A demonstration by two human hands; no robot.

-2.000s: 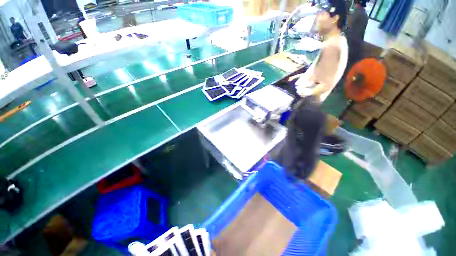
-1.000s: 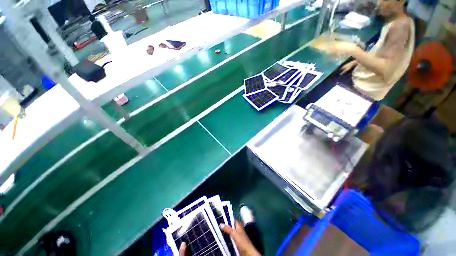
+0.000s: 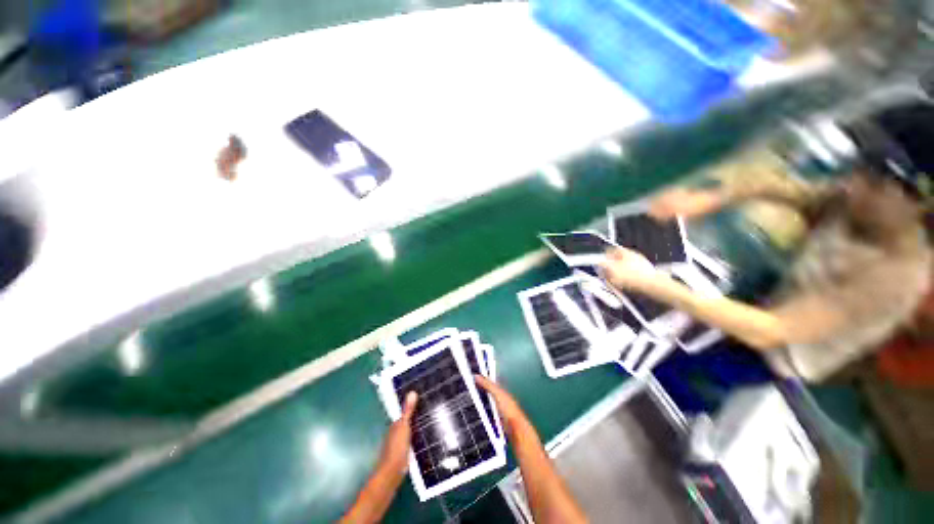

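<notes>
A small stack of solar panels (image 3: 446, 425), dark gridded faces with white frames, is held over the green worktable at the lower middle. My left hand (image 3: 394, 445) grips its left edge with the thumb on the front. My right hand (image 3: 512, 420) grips its right edge. The fingers under the stack are hidden. White lead or plug parts show at the stack's upper left corner. A loose pile of panels (image 3: 558, 325) lies on the table to the right of the stack.
Another person's hands (image 3: 640, 276) reach over the pile, one at a tilted panel. A metal-topped stand with a white device (image 3: 763, 450) is at the lower right. A white surface (image 3: 461, 92) beyond the table bears a dark phone-like object (image 3: 338, 151) and a blue basket (image 3: 655, 51).
My view has moved closer to the pile and the white surface. The held stack is now over the table instead of beside its front edge. The other person's hands now reach over the pile.
</notes>
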